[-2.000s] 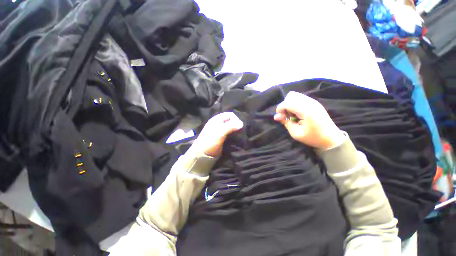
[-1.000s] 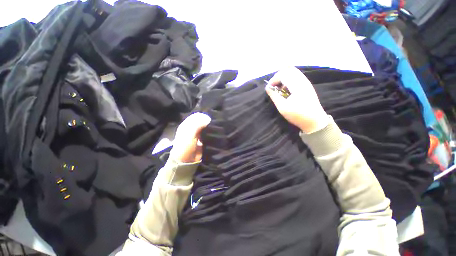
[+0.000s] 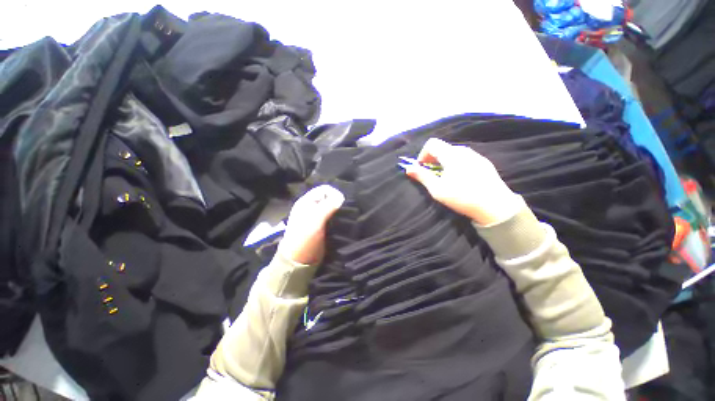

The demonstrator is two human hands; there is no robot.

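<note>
Black pleated cloth (image 3: 439, 258) lies in front of me, its many folds running across. My left hand (image 3: 315, 222) is closed on the left edge of the pleats, fingertips pinched. My right hand (image 3: 462, 180) is closed around small thread snips (image 3: 415, 164), whose pale tips point left just above the pleats. A thin whitish shape (image 3: 312, 317) lies on the folds near my left forearm; what it is cannot be told.
Black coats with shiny lining (image 3: 149, 149) and small gold buttons (image 3: 107, 298) are heaped on the left. The white table (image 3: 423, 63) shows behind. A blue bin (image 3: 647, 145) stands at the right, with red and orange items (image 3: 690, 235) beyond it.
The snips' tips now show beyond my right fingers, and that hand is lower than a second ago. My left hand has moved left with the cloth edge since the earliest frame.
</note>
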